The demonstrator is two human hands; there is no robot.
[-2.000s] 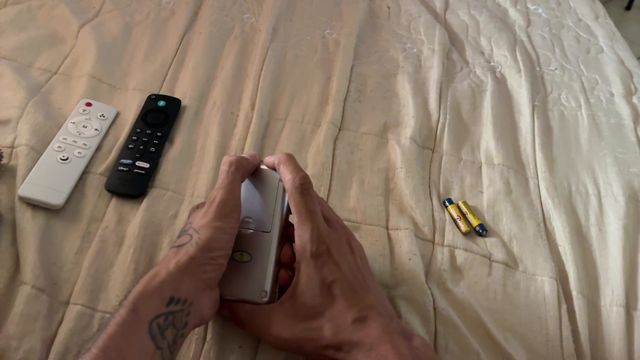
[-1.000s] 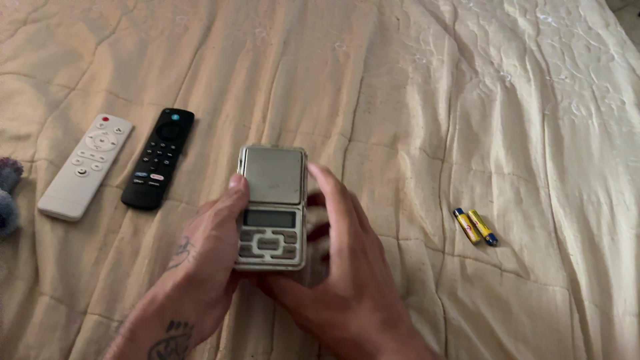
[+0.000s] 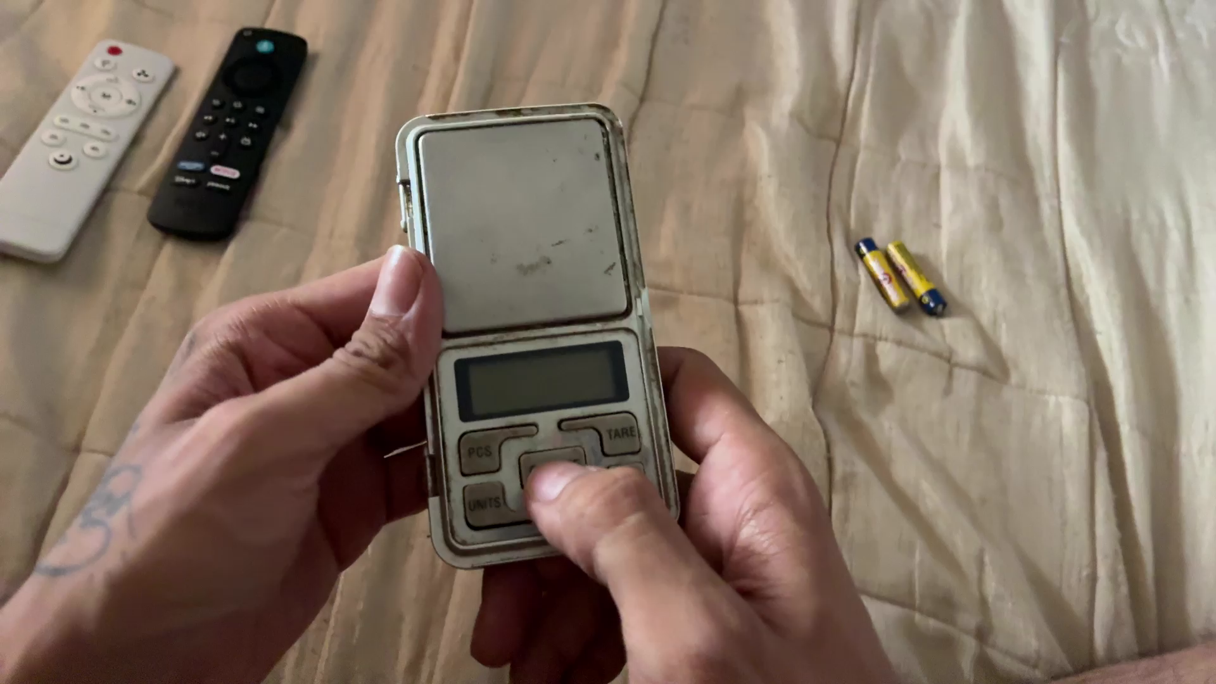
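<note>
A digital pocket scale (image 3: pixel 522 228) with a scuffed metal weighing plate is held upright toward the camera, above the bed. My left hand (image 3: pixel 294 408) grips its left edge, thumb beside the plate. My right hand (image 3: pixel 684 513) holds the lower right part from beneath, and its thumb rests on a middle button of the keypad. The scale's display (image 3: pixel 541 380) shows no digits. Two yellow and blue batteries (image 3: pixel 900 277) lie side by side on the cover to the right.
A white remote control (image 3: pixel 81 152) and a black remote control (image 3: pixel 228 133) lie on the upper left of the quilted beige bedcover (image 3: pixel 950 456). The cover has folds and stitched seams.
Two seconds ago the scale's other side faced up; its plate and keypad now face the camera. Since one second ago the scale has come nearer, and my right thumb has moved onto the keypad.
</note>
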